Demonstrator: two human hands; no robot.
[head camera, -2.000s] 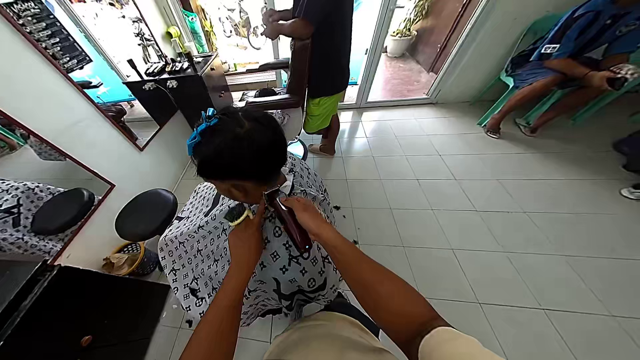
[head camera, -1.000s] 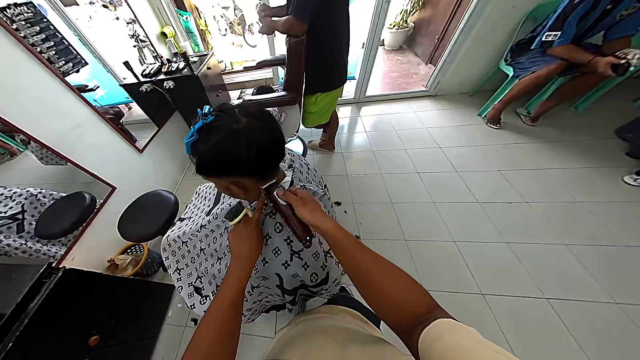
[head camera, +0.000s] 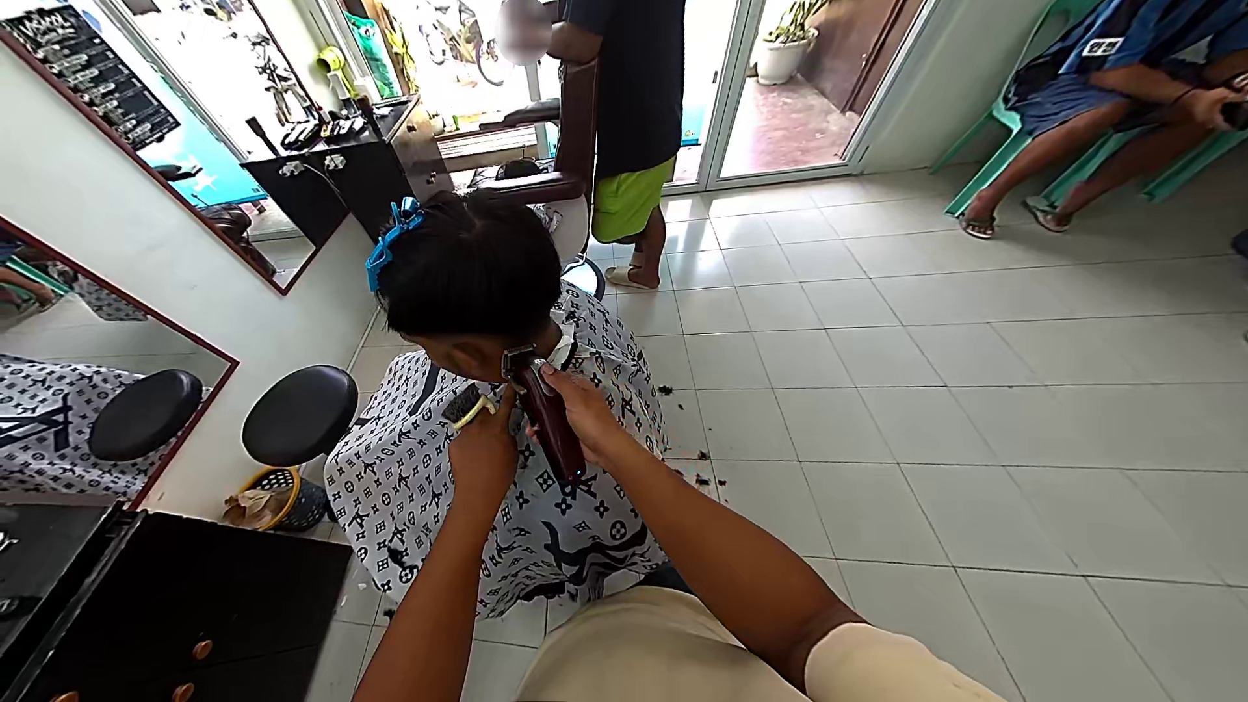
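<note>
A seated person's head with dark hair (head camera: 473, 263) is in front of me, blue clips (head camera: 394, 242) on its left side in view. A black-and-white patterned barber cape (head camera: 419, 487) covers the body. My right hand (head camera: 582, 414) grips a dark red hair clipper (head camera: 552, 424), whose blade end lies against the side of the head by the ear and neck. Just left of it, my left hand (head camera: 485, 448) holds a small brush with a pale yellow handle (head camera: 469, 408) and has a finger extended near the clipper's blade.
A black round stool (head camera: 300, 415), a basket (head camera: 300, 499) and a black drawer cabinet (head camera: 195, 604) stand left. Cut hair lies on the tiled floor (head camera: 829, 390). A person in green shorts (head camera: 629, 200) stands ahead by a barber chair (head camera: 577, 146); another sits on a green chair (head camera: 1009, 161).
The clipper and both hands stay beside the head, with only slight shifts. The seated person at the right has moved their arms a little.
</note>
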